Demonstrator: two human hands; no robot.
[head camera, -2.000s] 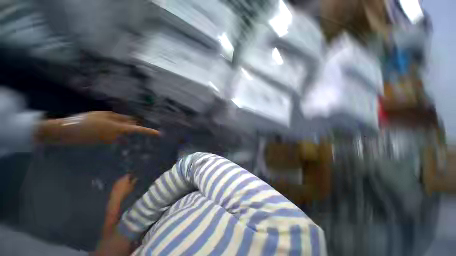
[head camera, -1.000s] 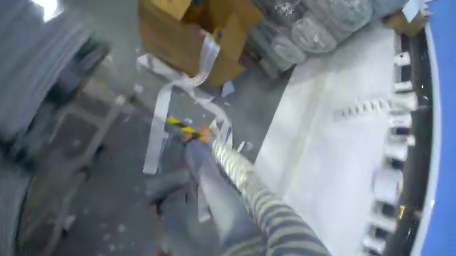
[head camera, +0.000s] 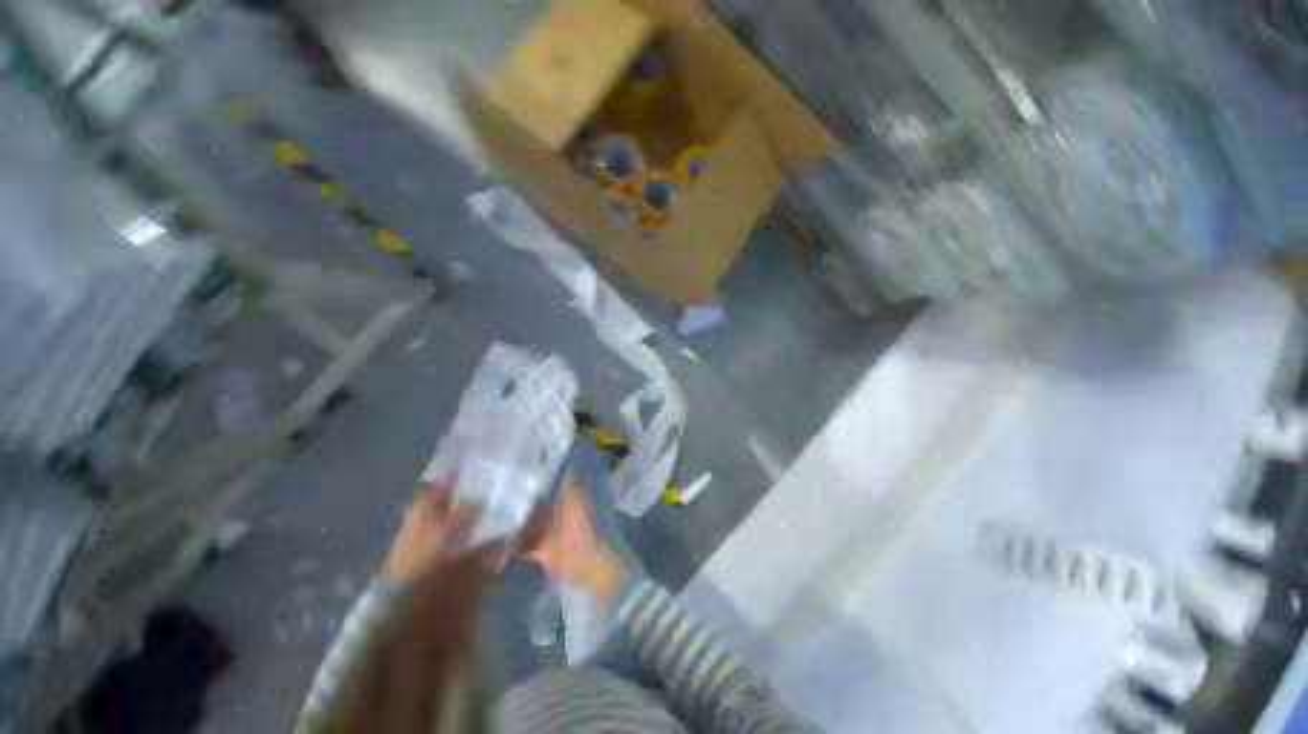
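Note:
A white sheet or stack of sheets with dark printed marks is held up in front of me, over the grey floor; blur hides whether it is one sheet or several. My left hand grips its lower left edge. My right hand grips its lower right edge. Both hands are blurred and the fingers are partly hidden by the sheets.
An open brown carton with yellow-orange rolls stands on the floor ahead. A long white paper strip lies beside it. Clear-wrapped bundles are at upper right. A white surface is on my right. Yellow-black tape marks the floor.
The view has swung from the boxes to the floor and carton. Both hands are now raised around the white printed sheets, which were not visible before.

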